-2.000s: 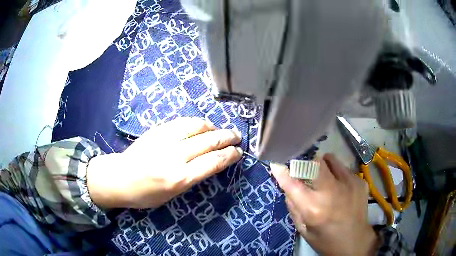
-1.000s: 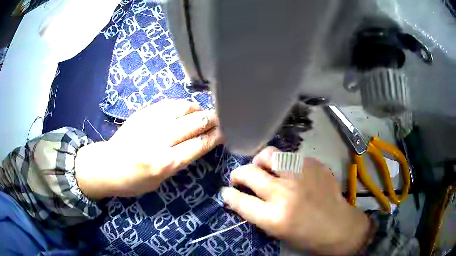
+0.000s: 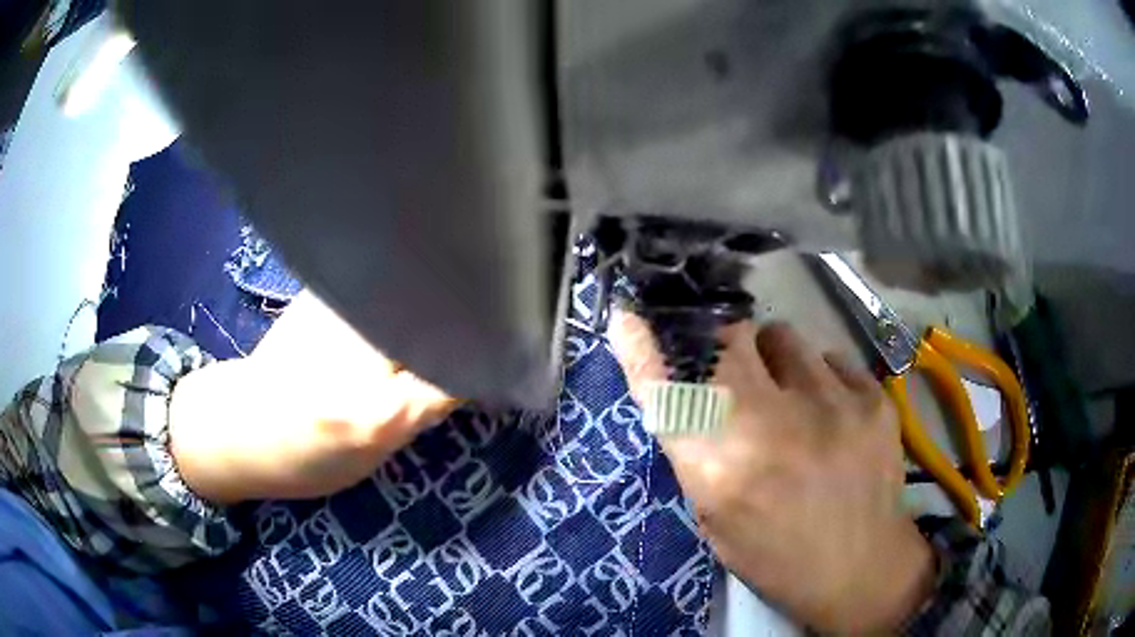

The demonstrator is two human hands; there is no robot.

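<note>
The patterned denim panel (image 3: 498, 535) lies under the sewing machine head (image 3: 411, 162) and runs down to the frame's bottom. My left hand (image 3: 311, 404) rests on the panel left of the machine head; its fingertips are hidden behind the head. My right hand (image 3: 797, 460) lies at the panel's right edge, by the white ribbed knob (image 3: 687, 408), with its thumb near the needle area. The knob and dark fittings hide part of its fingers, so I cannot tell if it grips anything. The needle area is mostly hidden.
Scissors with orange handles (image 3: 952, 398) lie right of my right hand, blades pointing up-left. A large ribbed knob (image 3: 940, 205) sticks out of the machine at the upper right. A dark green-handled tool (image 3: 1052, 373) lies beyond the scissors. Plain dark blue cloth (image 3: 174, 249) lies at the left.
The view has shifted so the machine head covers more of the left hand and panel. My right hand has moved up beside the needle area, and the pale strand by it no longer shows.
</note>
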